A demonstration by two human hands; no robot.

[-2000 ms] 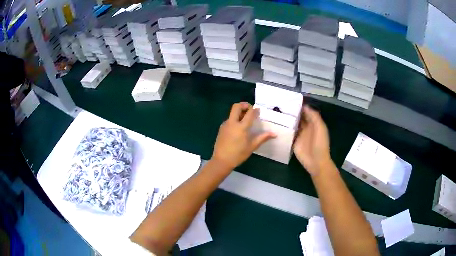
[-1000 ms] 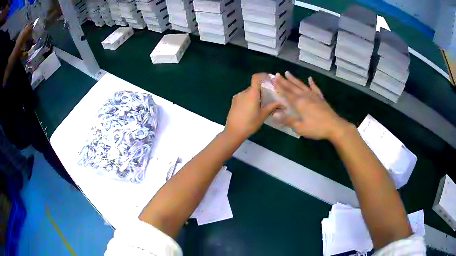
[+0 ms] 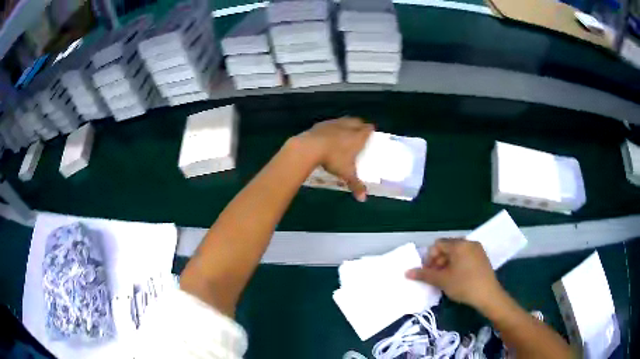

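My left hand (image 3: 340, 151) grips a white retail box (image 3: 326, 181) on the dark green belt. The box lies flat, with its pale end flap (image 3: 415, 165) open to the right and a bright white surface near its opening. My right hand (image 3: 460, 270) is over a fanned pile of white leaflets (image 3: 382, 291), with thumb and fingertips at the pile's right edge. Whether it grips a sheet cannot be told. A single white leaflet (image 3: 502, 238) lies behind this hand. Coiled white cables (image 3: 417, 340) lie at the near edge, partly below my right forearm.
Another open white box (image 3: 533, 179) lies on the belt at right, and one (image 3: 589, 308) at near right. Closed boxes (image 3: 209, 144) lie at left. Stacked boxes (image 3: 305, 45) line the far side. A bag of cables (image 3: 76, 287) rests on a white sheet (image 3: 140, 242).
The view has turned right. The box both hands worked on is no longer held; a closed box lies left. My left hand now holds an open box, and my right hand has moved to the leaflets.
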